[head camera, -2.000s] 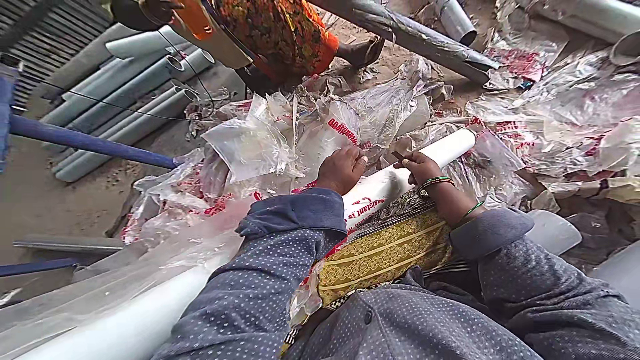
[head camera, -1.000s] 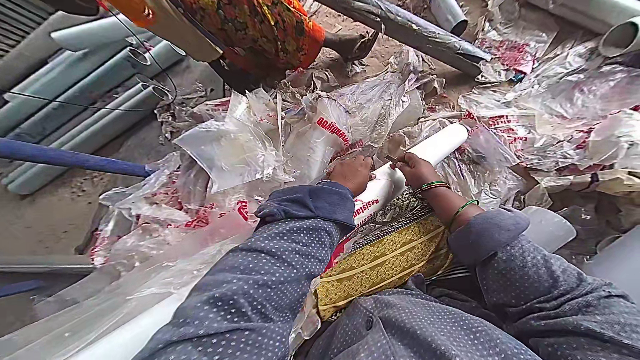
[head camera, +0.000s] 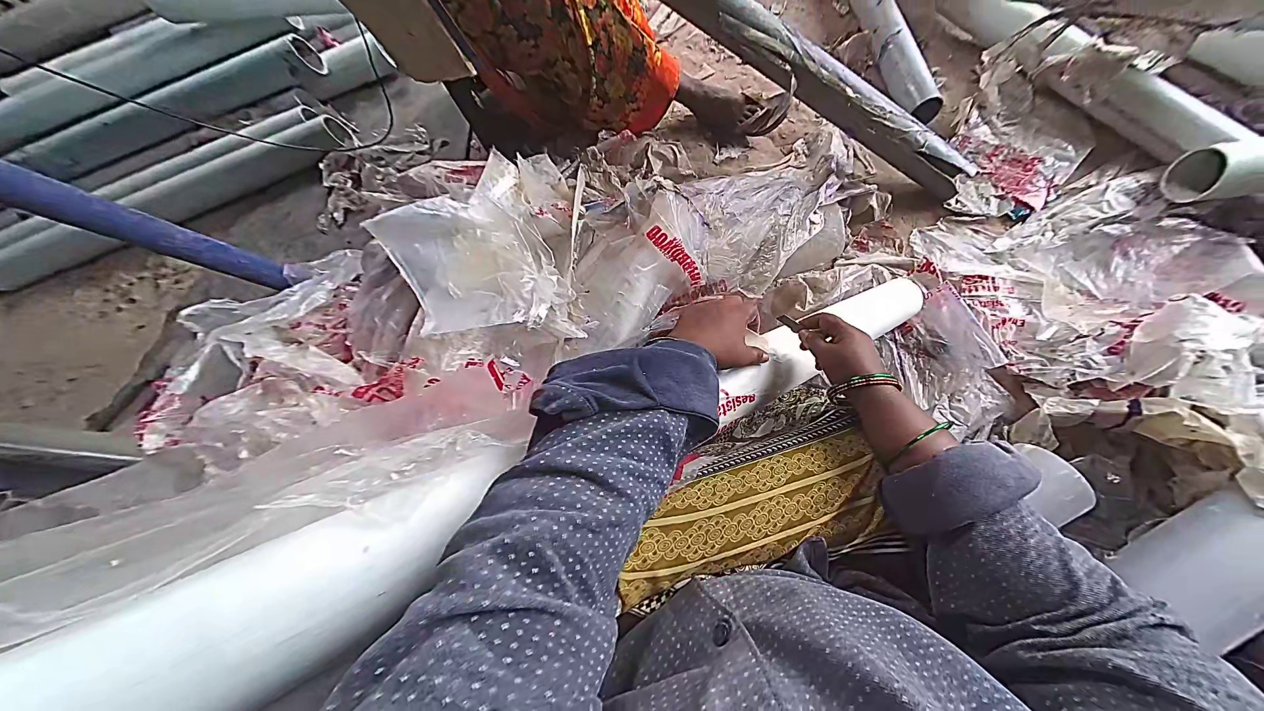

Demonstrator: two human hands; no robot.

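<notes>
A white plastic pipe (head camera: 879, 308) lies slanting across my lap, partly covered by printed plastic film. My left hand (head camera: 719, 330) rests on the pipe, its fingers bent at the edge of the film. Just to the right, my right hand (head camera: 835, 346) grips a small thin dark tool (head camera: 792, 323), possibly a blade, close above the pipe. Bangles circle my right wrist. At the lower left a larger white pipe (head camera: 247, 592) lies under loose clear film. A yellow patterned cloth (head camera: 750, 504) covers my lap.
Crumpled plastic film (head camera: 474, 262) is heaped ahead of me. Beyond it are a person's foot and orange patterned clothing (head camera: 583, 69). Grey pipes (head camera: 168, 197) lie at upper left beside a blue pole (head camera: 138, 222). Other pipes (head camera: 1116, 89) lie at upper right.
Both hands stay at the white pipe, with small shifts of the fingers. Slightly more of the pipe's bare far end shows beyond my right hand. The view has shifted a little.
</notes>
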